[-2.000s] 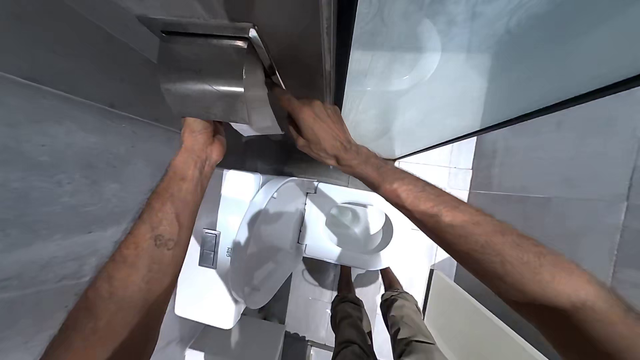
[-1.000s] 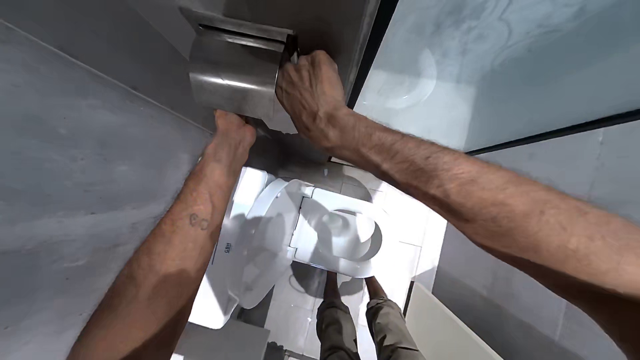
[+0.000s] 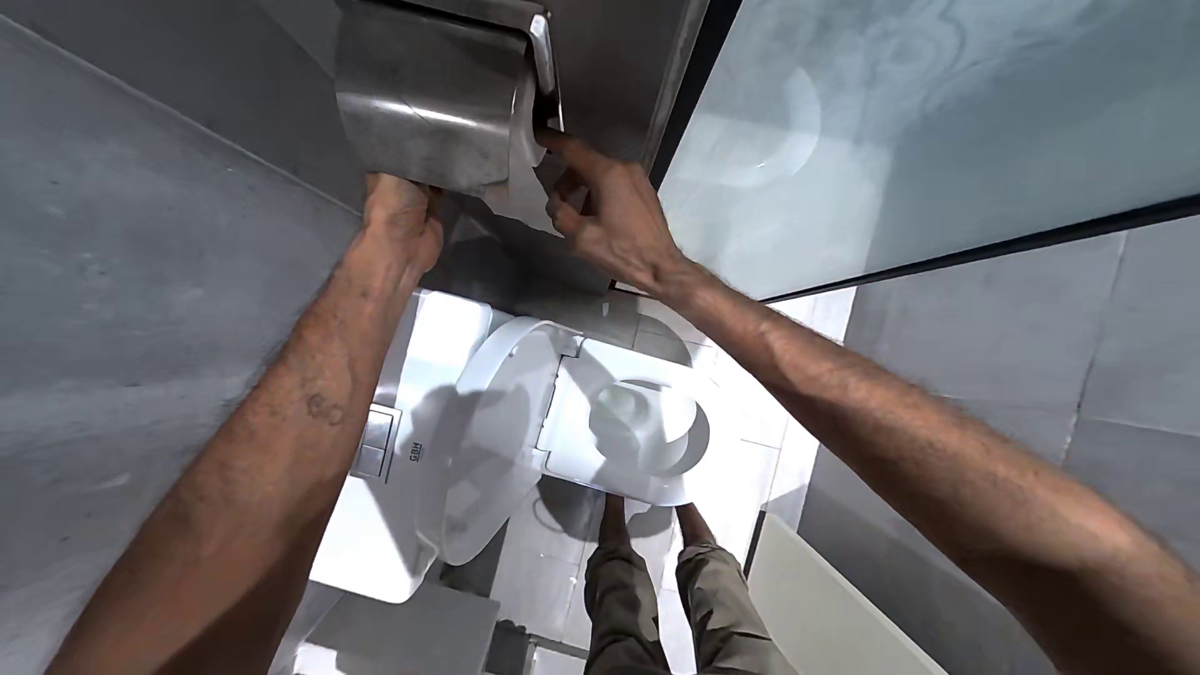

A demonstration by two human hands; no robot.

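Note:
A brushed-metal toilet paper dispenser [image 3: 422,103] is mounted on the wall at the upper left. Below its lower edge is my left hand [image 3: 403,211], its fingers partly hidden beneath the cover, so what they touch does not show. At the dispenser's open right side is my right hand [image 3: 605,202], index finger reaching to the side of the paper roll [image 3: 525,117], the other fingers curled. A torn-edged strip of white paper [image 3: 525,202] hangs from the roll beside my right fingertips.
Beneath my arms stands a white toilet [image 3: 698,398] with its lid [image 3: 497,441] raised against the tank [image 3: 375,544]. A frosted glass panel [image 3: 844,141] with a dark frame rises at the right. A grey box-like object [image 3: 403,628] and a pale panel [image 3: 825,600] are low down.
My right hand has come away from the upper right corner of the dispenser, lower and to its side, and its fingers have loosened. My left hand remains under the dispenser.

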